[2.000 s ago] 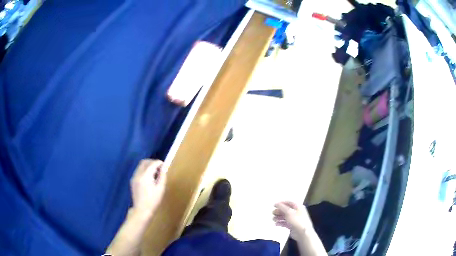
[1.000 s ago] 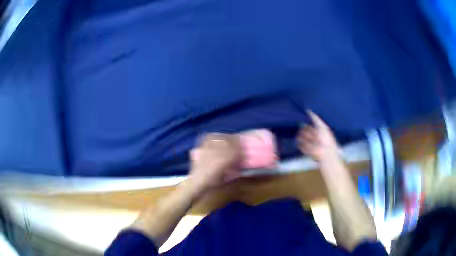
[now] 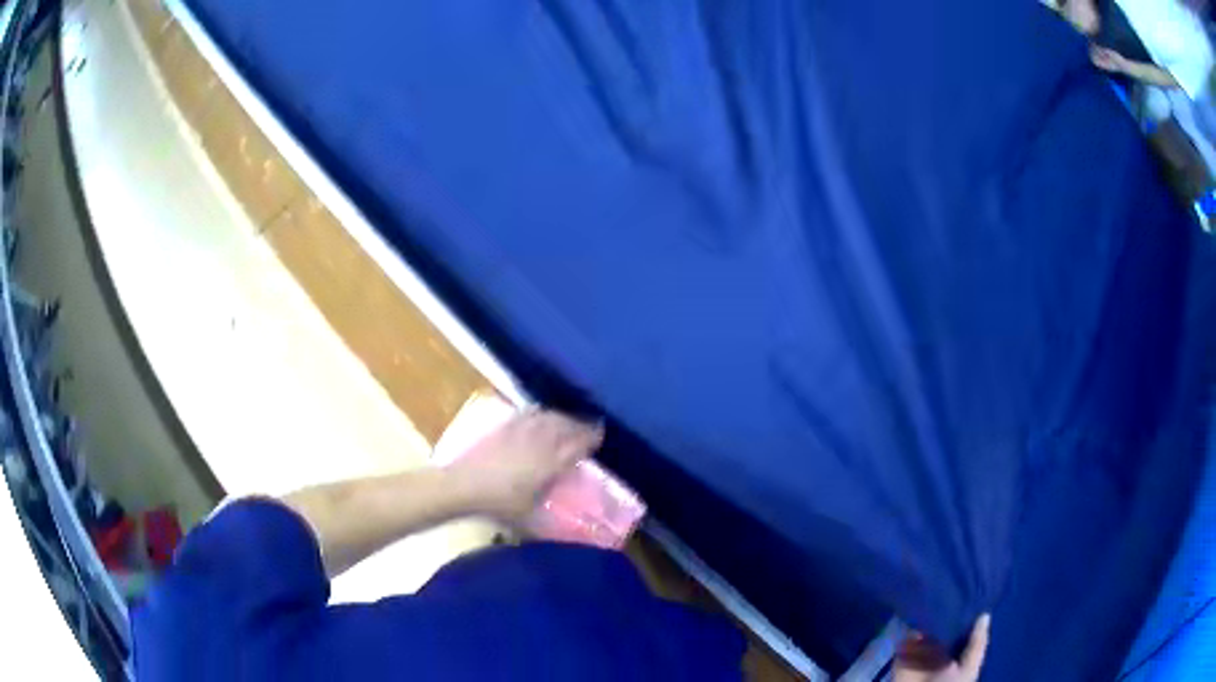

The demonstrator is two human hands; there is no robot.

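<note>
The navy cloth ply (image 3: 667, 267) covers the table, with long folds running to its lower right corner. My left hand (image 3: 514, 460) is shut on the pink-wrapped weight (image 3: 594, 506), at the table's near edge beside the dark cloth edge. My right hand (image 3: 950, 660) is at the bottom edge of the picture, partly cut off. It grips the navy cloth, and folds gather at its fingers.
The brown table edge with its pale strip (image 3: 360, 240) runs diagonally from upper left. A pale aisle floor (image 3: 200, 307) and a curved metal rail (image 3: 40, 440) lie left. Bright blue sheet (image 3: 1180, 586) shows lower right. Another person's arm (image 3: 1134, 67) is at upper right.
The view has turned along the table. My left hand has lifted the pink weight from the cloth edge toward my body. My right hand, earlier open above the cloth, now holds it.
</note>
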